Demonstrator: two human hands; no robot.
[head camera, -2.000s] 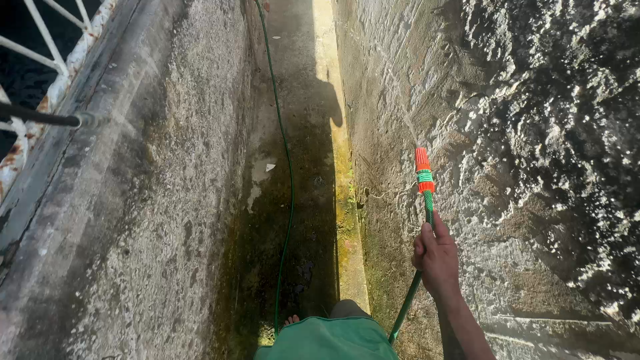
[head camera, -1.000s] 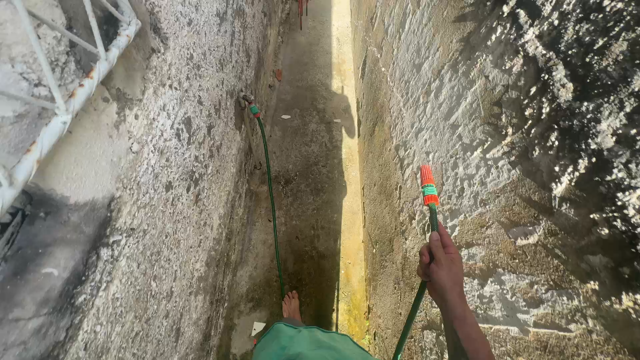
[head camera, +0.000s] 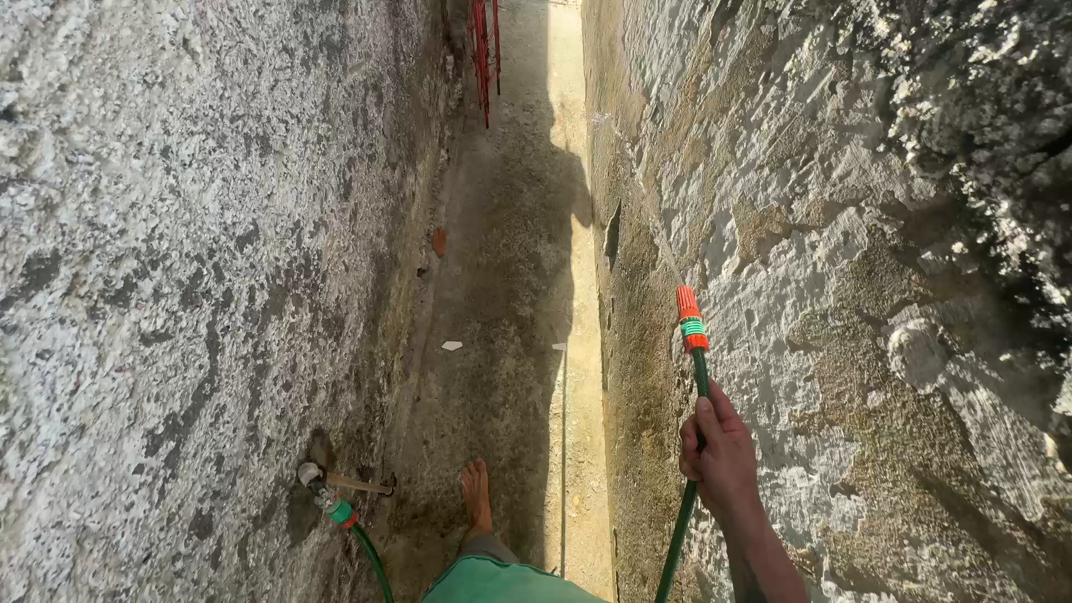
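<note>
My right hand (head camera: 722, 448) is closed around a green garden hose (head camera: 682, 523), just below its orange and green spray nozzle (head camera: 692, 318). The nozzle points forward and a thin jet of water (head camera: 657, 222) leaves it, running along the rough right wall (head camera: 804, 335). At the lower left, a tap (head camera: 316, 484) comes out of the left wall, with an orange and green hose connector (head camera: 341, 511) fitted on it and green hose leading down from there. My left hand is out of view.
A narrow concrete passage (head camera: 494, 293) runs between two rough walls. Red metal rods (head camera: 483, 63) stand at its far left side. A white fragment (head camera: 452, 345) and a reddish piece (head camera: 439, 243) lie on the floor. My bare foot (head camera: 476, 494) is at the bottom.
I have moved forward along the passage; the tap and connector are now much nearer, and more of the red rods shows. My right hand keeps its hold on the hose.
</note>
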